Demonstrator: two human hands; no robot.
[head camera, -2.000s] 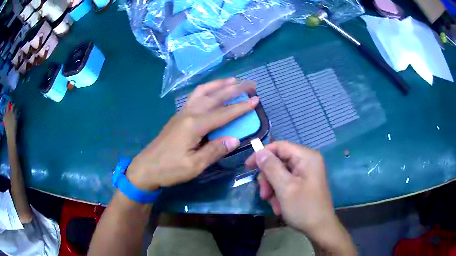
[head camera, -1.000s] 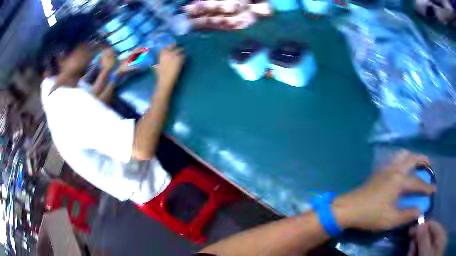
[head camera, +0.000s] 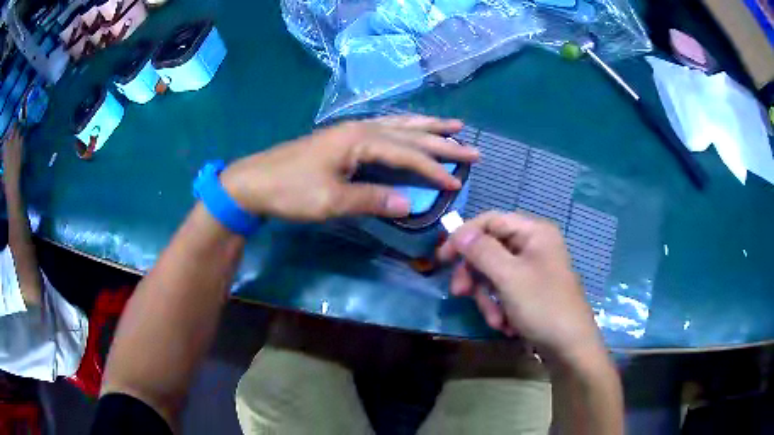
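A box body with a light-blue panel (head camera: 422, 200) inside a dark frame sits on the table before me. My left hand (head camera: 339, 170), with a blue band at the wrist, lies over it and holds it, thumb on the panel's near side and fingers across the far side. The fingers hide much of the panel. My right hand (head camera: 518, 272) pinches a small white strip (head camera: 452, 222) at the frame's right near corner. A brown strap part (head camera: 422, 265) shows low on the body. A clear sheet with grey strips (head camera: 526, 183) lies behind and right.
A plastic bag of blue pieces (head camera: 382, 64) lies at the back. A hammer (head camera: 649, 115), white sheets (head camera: 713, 115) and a pink block (head camera: 688, 48) are at right. Three blue bodies (head camera: 193, 59) stand at upper left. Another person's arm (head camera: 21, 217) is at the left edge.
The view swung left to the other worker and came back. Another blue body now stands at upper left. My left hand lies flatter over the body; my right hand still pinches the white strip.
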